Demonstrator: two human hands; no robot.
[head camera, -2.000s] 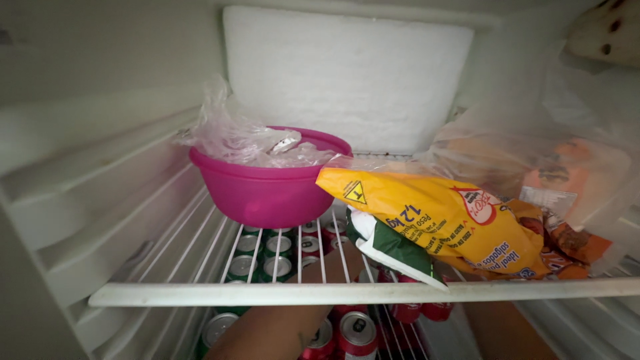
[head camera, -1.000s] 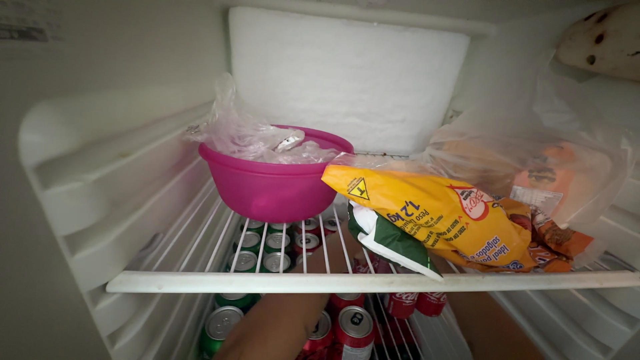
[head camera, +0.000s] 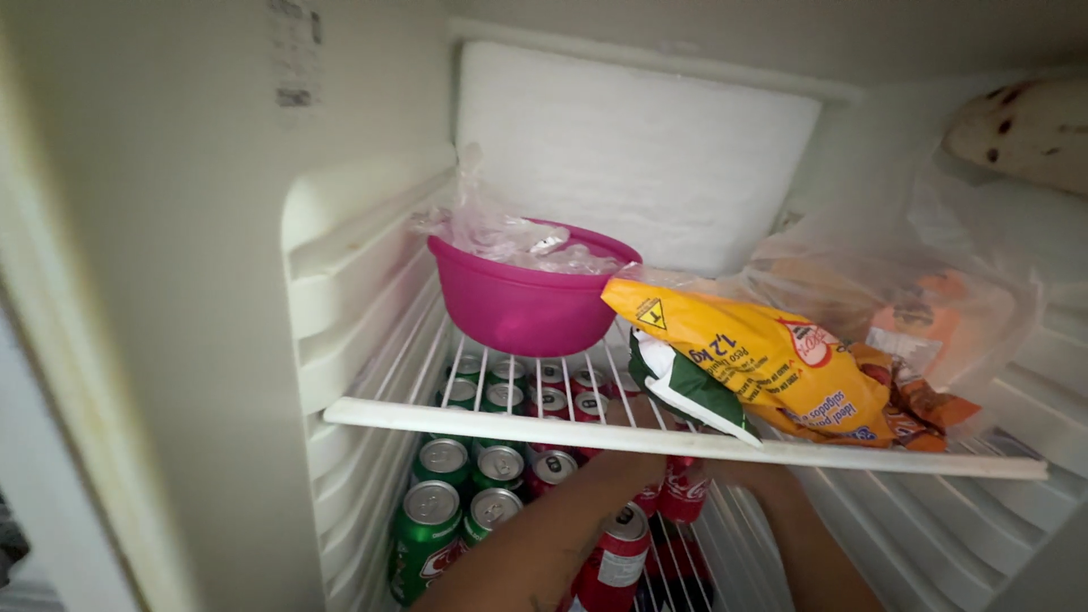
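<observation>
Both my arms reach below a white wire shelf (head camera: 544, 432) in a refrigerator. Part of my left hand (head camera: 637, 414) shows through the wires, close to red soda cans (head camera: 684, 489); its fingers are hidden. My right hand is mostly hidden behind the shelf edge and bags, with only the wrist (head camera: 744, 472) showing, right of those cans. What either hand holds cannot be seen. Green soda cans (head camera: 430, 506) stand upright in rows at the left of the lower rack, with red cans (head camera: 554, 467) beside them. Another red can (head camera: 623, 540) stands nearer, between my forearms.
On the upper shelf sit a magenta plastic bowl (head camera: 527, 310) holding clear plastic bags, a yellow food bag (head camera: 765, 365), a green and white package (head camera: 693, 391) and a clear bag (head camera: 977, 314). A white foam-like panel (head camera: 633, 153) stands behind. Ribbed walls flank the shelf.
The view has shifted, showing more of the left wall and of the green cans. Both arms remain under the shelf. The bowl and bags on it have not plainly moved.
</observation>
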